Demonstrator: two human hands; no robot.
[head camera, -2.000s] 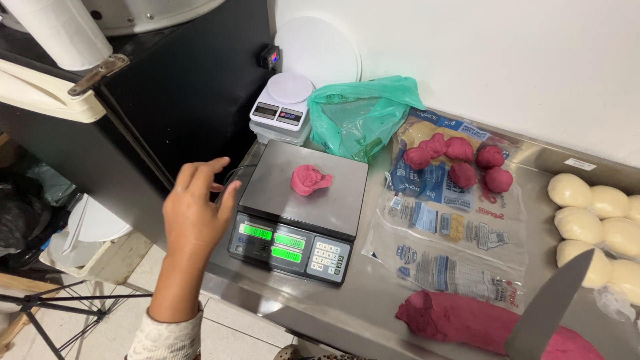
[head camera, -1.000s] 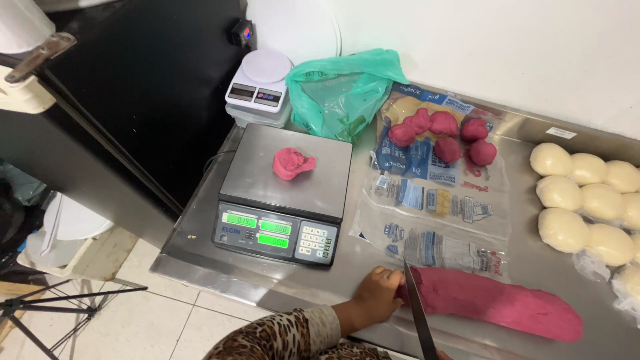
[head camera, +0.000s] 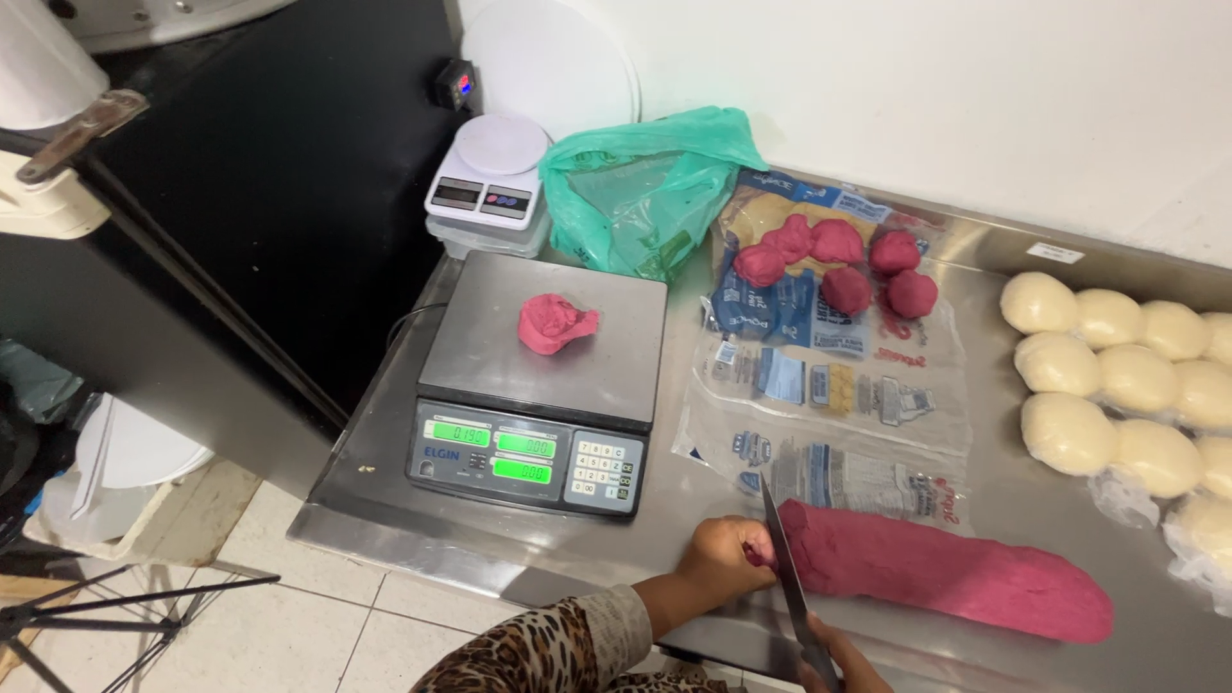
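Observation:
A long pink dough log lies on the steel counter at the lower right. My left hand is closed on a small pink dough piece at the log's left end. With its blade alongside that end, a kitchen knife is held in my right hand, partly cut off by the lower frame edge. On the steel plate of a digital scale rests a pink dough lump, its displays lit green. Several pink dough balls sit on printed plastic packaging behind the log.
Several pale dough balls in clear plastic are at the right. A green plastic bag and a small white kitchen scale stand at the back. A black appliance borders the counter's left side; a thin-legged black stand is on the floor.
My left hand has moved from beside the scale to the log's left end and closed on a small dough piece. The knife has moved from over the log's right part to its left end.

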